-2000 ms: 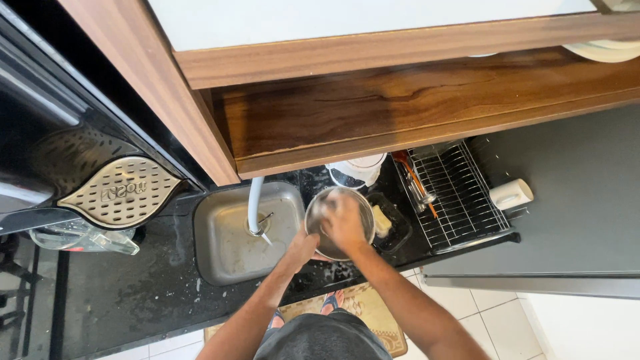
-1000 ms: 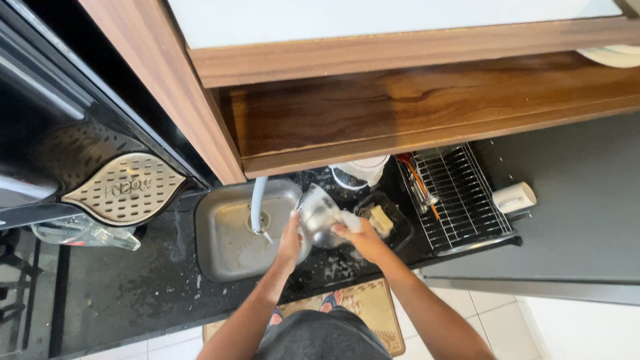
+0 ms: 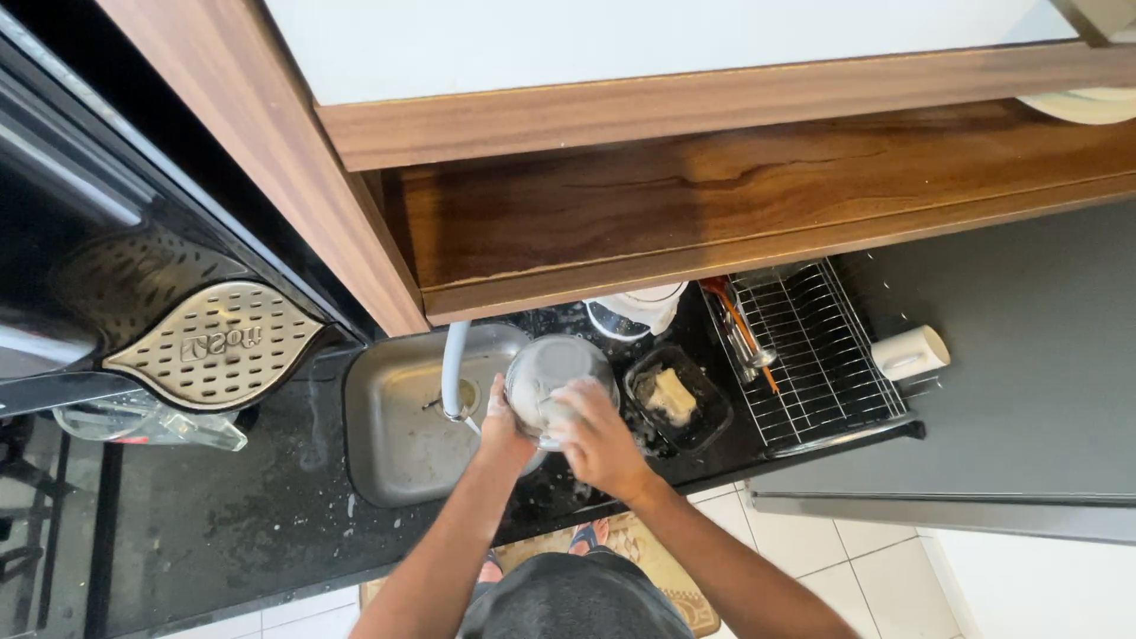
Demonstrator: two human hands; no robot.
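Observation:
A round metal bowl (image 3: 561,359) with its outer side turned up is held over the right rim of the steel sink (image 3: 399,453). My left hand (image 3: 504,426) grips the bowl's left edge. My right hand (image 3: 596,435) lies against its near right side, slightly blurred; something pale shows under the fingers, too unclear to name. Left of the bowl, the curved faucet spout (image 3: 453,368) hangs over the sink with a thin stream of water below it. Just right of the bowl, a black tray (image 3: 641,382) holds a pale yellowish bar or sponge (image 3: 672,397).
A wire dish rack (image 3: 808,390) with utensils (image 3: 750,346) stands to the right, beside a white mug (image 3: 911,352). Behind the bowl is a white cloth (image 3: 641,308) over a round item. A wooden shelf (image 3: 710,195) overhangs the wet black counter (image 3: 240,515). A glass vessel (image 3: 151,422) lies left.
The bowl has been turned from its open side facing up to its outer side facing up. My right hand has moved from inside the bowl to its outside.

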